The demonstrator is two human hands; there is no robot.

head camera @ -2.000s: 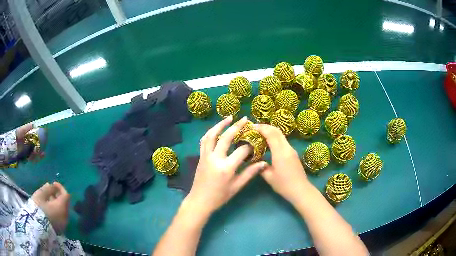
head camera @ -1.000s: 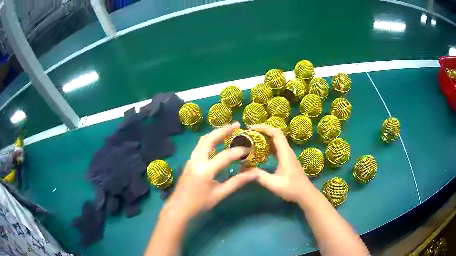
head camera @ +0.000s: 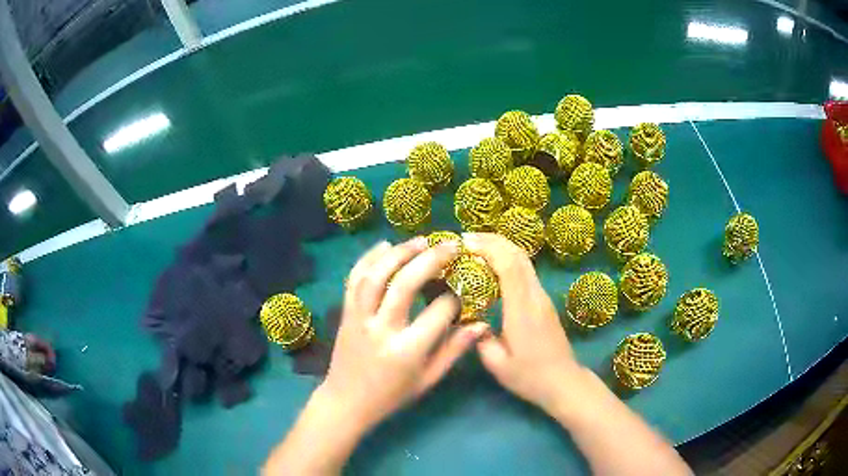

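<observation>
A gold mesh head (head camera: pixel 472 285) is held between my two bare hands above the green table, its dark opening turned to the left. My left hand (head camera: pixel 395 321) has its fingers at the opening; the fingertips partly hide it. My right hand (head camera: pixel 525 321) grips the ball from the right side. Another gold ball shows just behind my fingers. Dark foam pieces (head camera: pixel 218 288) lie in a heap at left, and one flat dark piece (head camera: pixel 314 355) lies partly behind my left hand.
Several loose mesh heads (head camera: pixel 570 232) stand behind and right of my hands, one (head camera: pixel 286 321) at left. A white rail (head camera: pixel 372 152) borders the green belt (head camera: pixel 428 84). A red basket (head camera: pixel 836 149) is at far right, a carton (head camera: pixel 809 446) at lower right. A person's hand (head camera: pixel 37 354) shows at left.
The held mesh head's opening, facing up-left a second ago, is now more covered by my left fingers. The coworker's hands at the left edge have moved. The view has shifted slightly.
</observation>
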